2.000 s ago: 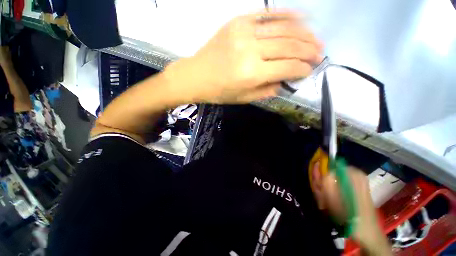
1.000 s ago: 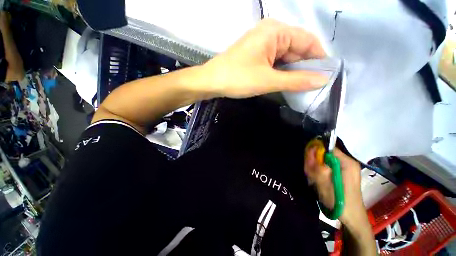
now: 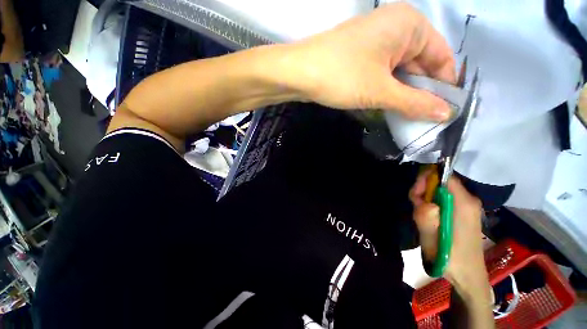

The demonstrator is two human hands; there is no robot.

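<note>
My left hand (image 3: 386, 64) pinches a folded edge of the pale garment panel (image 3: 515, 77) between thumb and fingers at upper centre right. My right hand (image 3: 454, 225) is in the finger loops of the scissors (image 3: 444, 225), which have one green and one orange-yellow handle. The silver blades point up and are parted around the pinched pale cloth, close to my left fingertips. The panel has dark strips sewn on and spreads to the right over the table's edge.
A red plastic basket (image 3: 502, 283) with white and dark pieces stands at lower right. A dark crate (image 3: 241, 154) holding white scraps is under the table edge (image 3: 212, 24) at left. Scraps (image 3: 32, 109) litter the floor at far left.
My left hand came down onto the cloth, then moved right with it. The scissors turned to a slant and moved right; their blades are now parted. The pale panel now hangs over the table edge.
</note>
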